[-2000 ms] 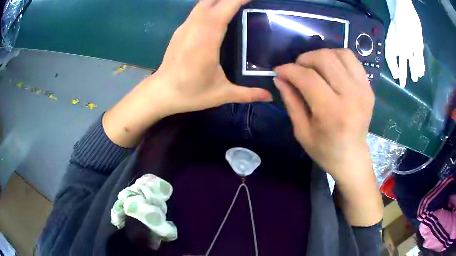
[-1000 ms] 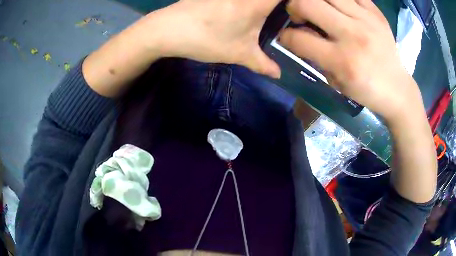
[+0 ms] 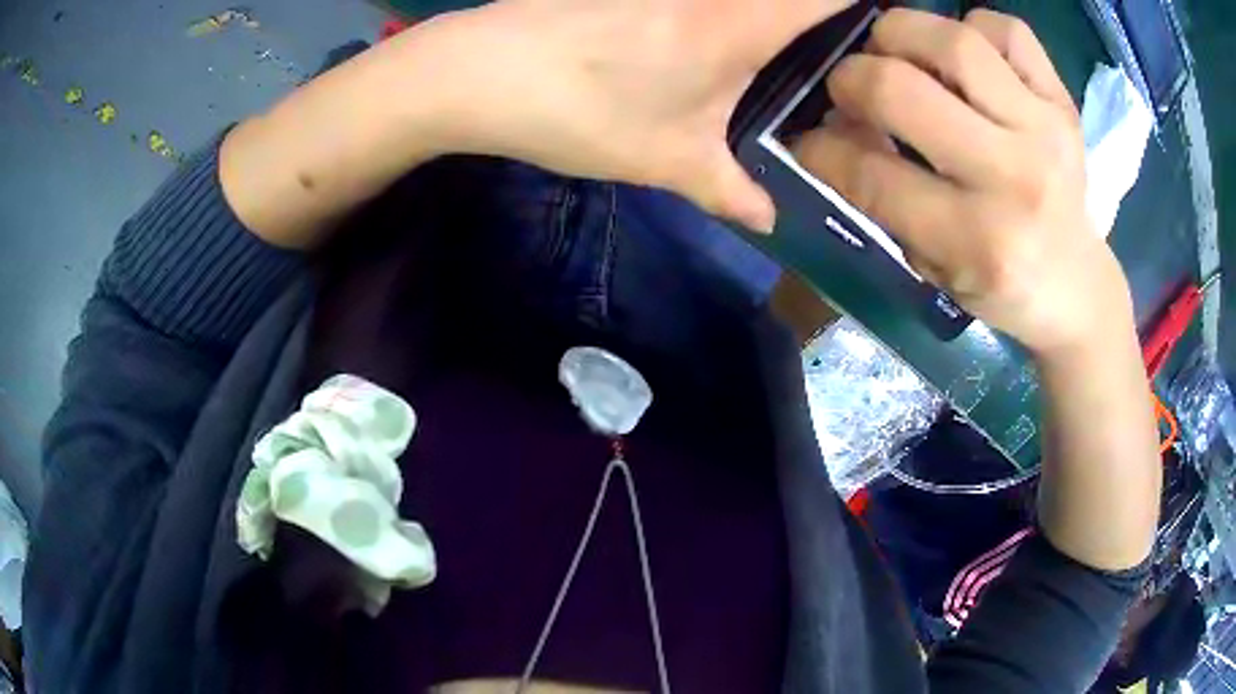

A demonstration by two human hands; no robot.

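The black handheld display unit [image 3: 847, 233] is held tilted near the top edge of the view, over the bench edge. A strip of its silver-white screen border shows. My left hand [image 3: 624, 102] grips its left end, with the thumb on the front edge; its fingertips are cut off or hidden. My right hand [image 3: 956, 170] is curled over the screen with bent fingers and covers most of it and the dial area. Whether my right fingers hold anything is hidden.
The dark green bench [image 3: 996, 393] lies beyond and right. A white glove [image 3: 1114, 143] lies on it, beside a dark wrapped panel [image 3: 1152, 48]. A red-handled tool [image 3: 1174, 325] is at the right edge. Shiny clear packaging [image 3: 847, 407] lies below the bench edge.
The unit was nearly level and facing me; it is now tilted, its right end turned down toward me. Both hands moved with it. My right fingers went from the lower border to over the screen.
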